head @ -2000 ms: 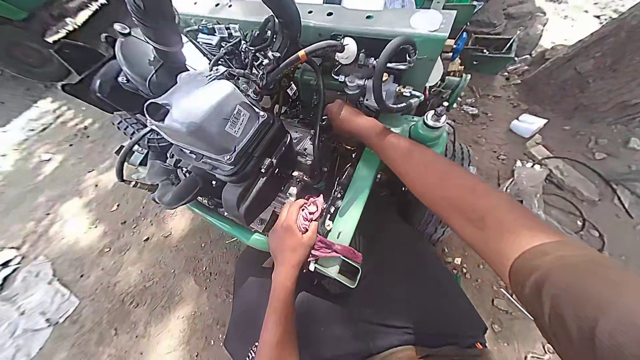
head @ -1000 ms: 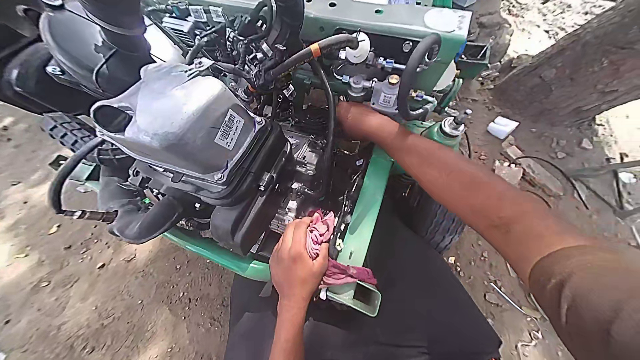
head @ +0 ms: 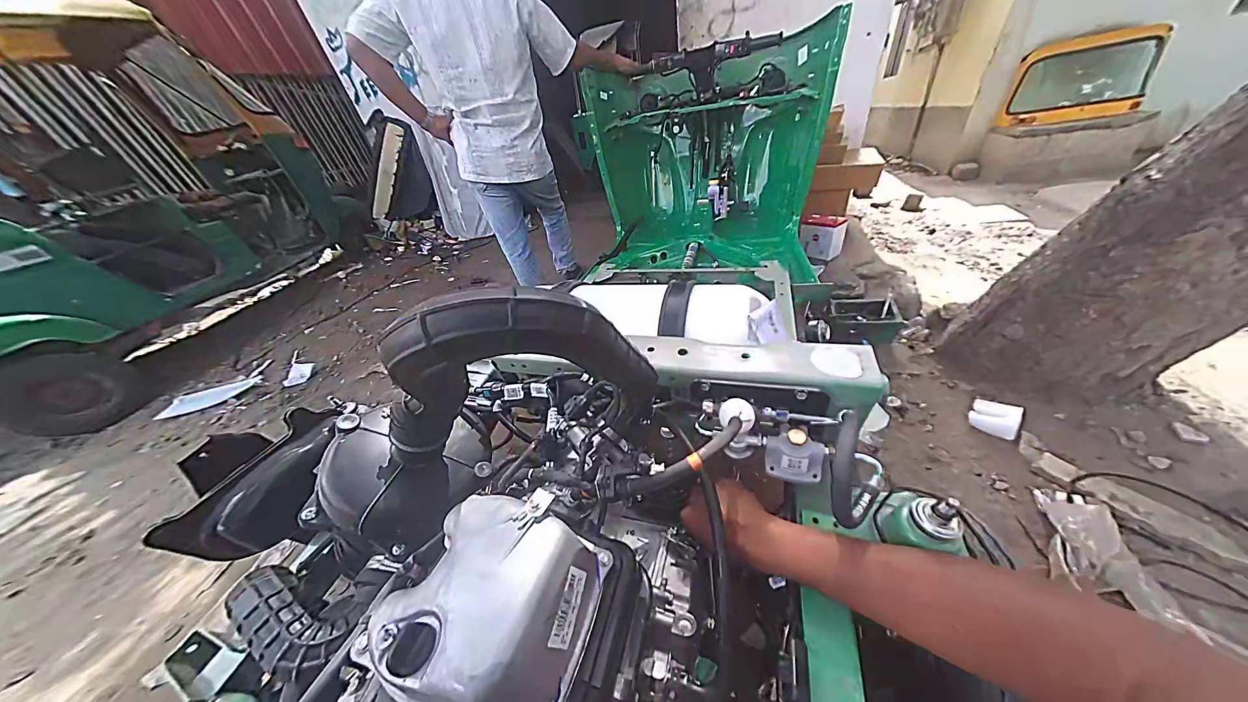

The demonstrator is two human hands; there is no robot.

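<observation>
My right hand (head: 729, 517) reaches down among the engine parts, behind a thin black hose (head: 718, 561) and below the grey pressure regulator (head: 794, 456). Its fingertips are hidden, so what it touches does not show. Left of it lies the engine with its silver metal cover (head: 487, 585), and a thick black air intake hose (head: 507, 317) arches above. A black hose with an orange band (head: 682, 470) runs just over the hand. The green frame rail (head: 829, 634) passes under my right forearm. My left hand is out of view.
A person in a light shirt (head: 502, 88) stands ahead, one hand on the handlebar of the green front body (head: 712, 175). A white cylinder tank (head: 634, 310) lies behind the crossmember. A tree trunk (head: 1092, 263) rises at right; a green three-wheeler (head: 127, 224) stands at left.
The view has swung up strongly toward the vehicle's front. My left hand, which held a reddish cloth at the frame rail, has dropped out of view. My right hand stays in the engine bay.
</observation>
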